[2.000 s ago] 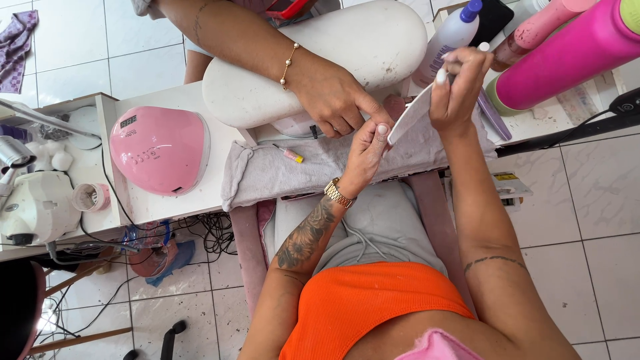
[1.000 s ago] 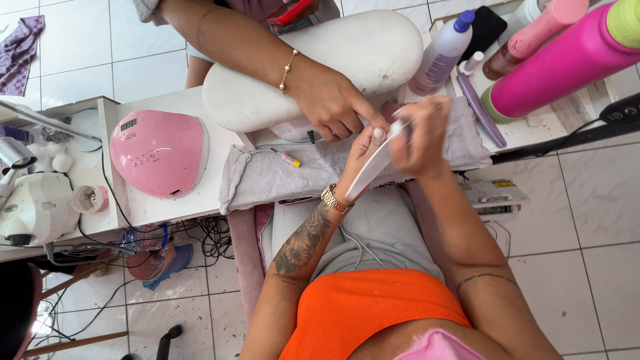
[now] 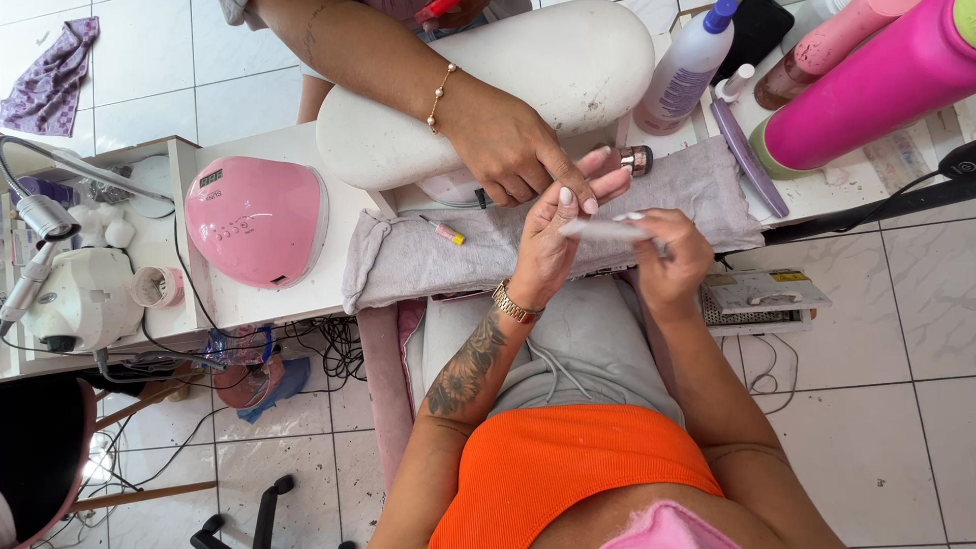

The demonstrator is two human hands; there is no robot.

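My left hand (image 3: 555, 221), palm up with a gold watch at the wrist, holds a finger of the other person's hand (image 3: 511, 145), its thumb beside the fingertip. That hand wears a beaded bracelet and lies over the edge of a white padded armrest (image 3: 488, 84). In my right hand (image 3: 671, 255) is a pale nail file (image 3: 606, 230), blurred, its far end close to the held fingertip. A grey towel (image 3: 488, 252) lies under the hands, with a small yellow-ended brush (image 3: 446, 231) on it. A bottle with a rose-gold cap (image 3: 635, 160) lies beyond my left fingers.
A pink nail lamp (image 3: 255, 221) stands left on the white table, near a white machine (image 3: 84, 297) and a metal desk lamp (image 3: 47, 217). To the right are a purple-capped bottle (image 3: 679, 72), a purple nail file (image 3: 749, 158) and a large magenta bottle (image 3: 862, 84). Cables hang below the table.
The nail file has gone from steeply slanted to nearly level, with my right hand now lower than two seconds ago. The fingers of my left hand have spread out beneath the other person's hand.
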